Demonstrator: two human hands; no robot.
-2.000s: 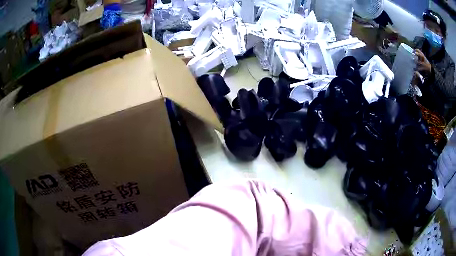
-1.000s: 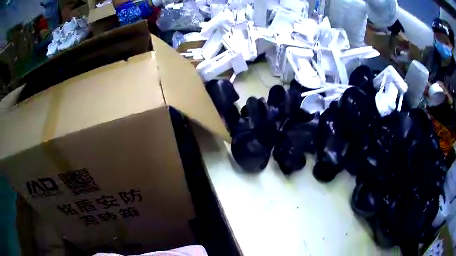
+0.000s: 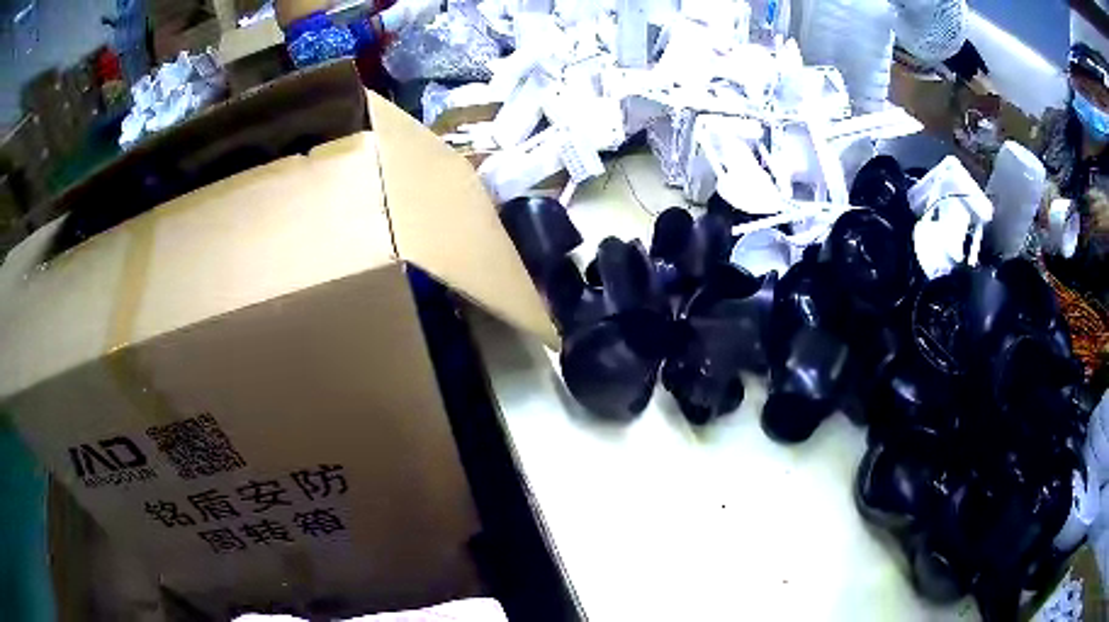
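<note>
Many glossy black camera head shells (image 3: 612,365) lie heaped on the pale tabletop (image 3: 681,510), from the middle to the right. A large brown cardboard carton (image 3: 243,389) with a black logo, QR code and Chinese characters stands at the left, its flaps up. A strip of pale sleeve (image 3: 426,611) shows at the bottom edge by the carton. Neither of my hands is in the picture.
White bracket housings (image 3: 730,170) are piled at the back, with more white pieces (image 3: 174,97) at the far left. A person in a blue mask (image 3: 1091,116) is at the right edge. Orange wires (image 3: 1076,318) lie at the right. A small carton with white parts (image 3: 1065,598) is at the bottom right.
The pink sleeve that crossed the bottom two seconds ago has withdrawn to a strip at the bottom edge. The view has shifted slightly. The person at right is now mostly out of the picture.
</note>
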